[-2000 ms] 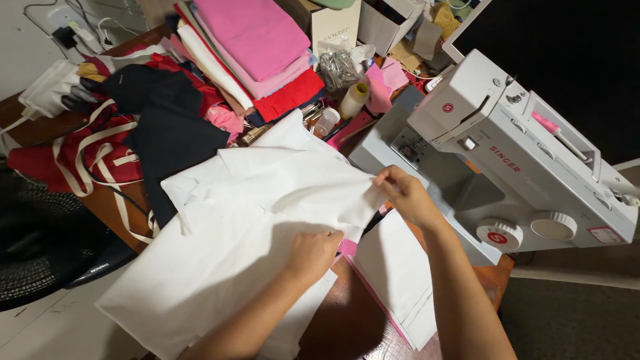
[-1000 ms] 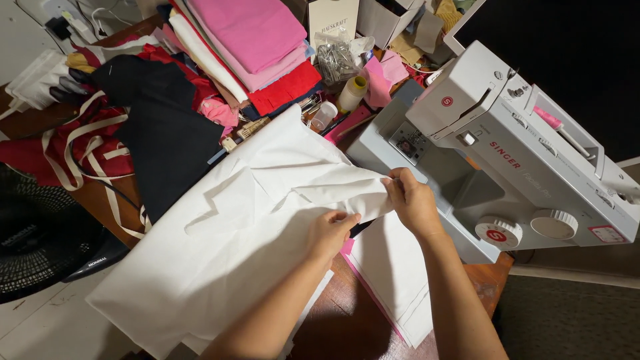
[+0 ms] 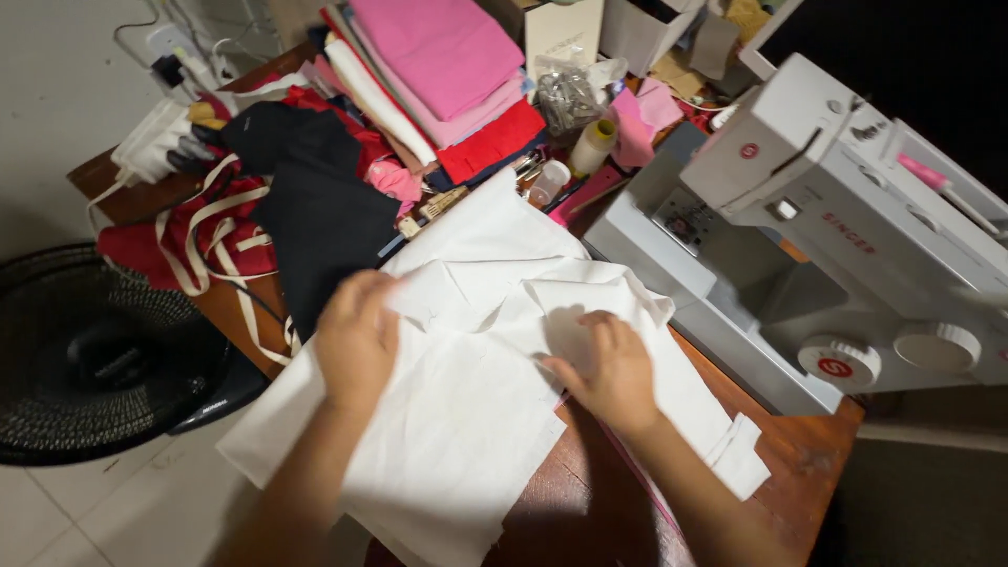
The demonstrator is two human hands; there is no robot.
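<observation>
A large piece of white fabric [image 3: 441,409] lies rumpled across the wooden table [image 3: 567,480], with folds near its middle. My left hand [image 3: 358,339] is over its left part, fingers bent and blurred; whether they pinch the cloth cannot be told. Over the right part is my right hand [image 3: 610,366], thumb and fingers apart, nothing visible between them. White cloth with a pink edge extends below my right forearm, partly hidden by it. To the right stands a Singer sewing machine [image 3: 850,228].
Folded pink, red and white fabrics [image 3: 441,63] are stacked at the back. A thread cone [image 3: 592,148], a small clear container [image 3: 549,183] and a bag of metal pieces [image 3: 567,98] are beside them. Black cloth [image 3: 323,197] lies left; a black fan [image 3: 118,354] stands beyond the table's left edge.
My left hand has moved left across the white fabric. The right hand has let go of the fabric edge it pinched near the machine and moved down and left.
</observation>
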